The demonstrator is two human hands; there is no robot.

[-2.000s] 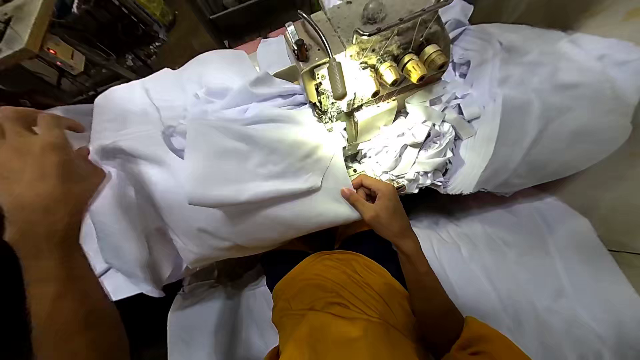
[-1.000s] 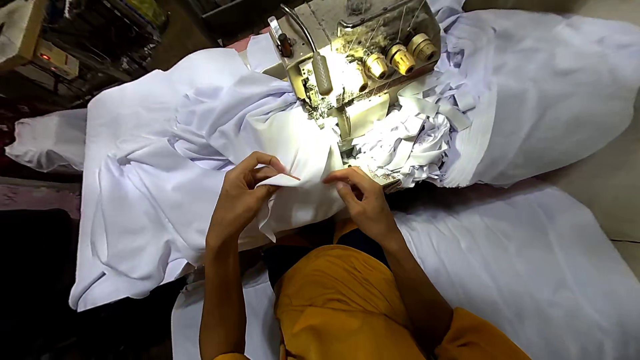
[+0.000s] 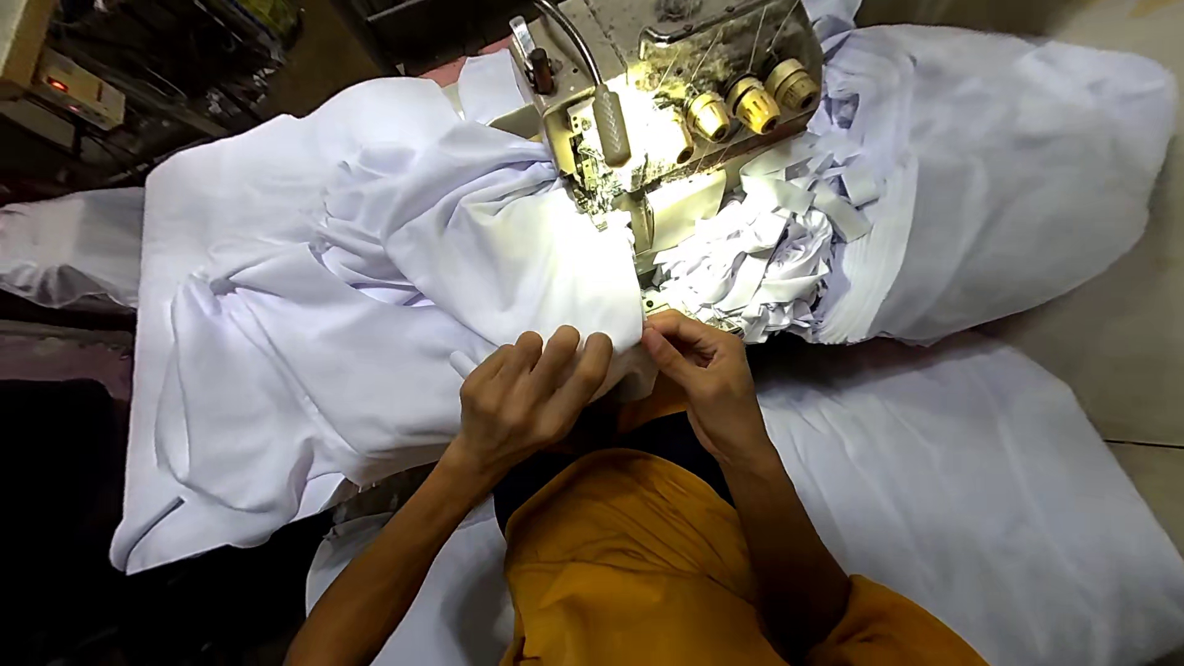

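Note:
White fabric (image 3: 518,268) lies in folds under the lit needle area of an overlock sewing machine (image 3: 684,65). My left hand (image 3: 529,393) rests on the near edge of this fabric, fingers bent, with part of the cloth at its fingertips. Just right of it, my right hand (image 3: 705,375) pinches the fabric's right edge between thumb and forefinger, close in front of the machine's plate. A heap of narrow white fabric strips (image 3: 758,268) lies beside the needle area. What is under my left palm is hidden.
A stack of white fabric (image 3: 1008,185) stands right of the machine. More white cloth (image 3: 943,499) spreads below it. A lamp on a bent neck (image 3: 610,125) hangs over the needle area, near several thread tension knobs (image 3: 754,104). A small box with a red light (image 3: 81,90) is at upper left.
My left hand was at the far left two seconds ago, then came to the fabric near my right hand. Since one second ago, it has gone from pinching a raised fold to lying on the cloth.

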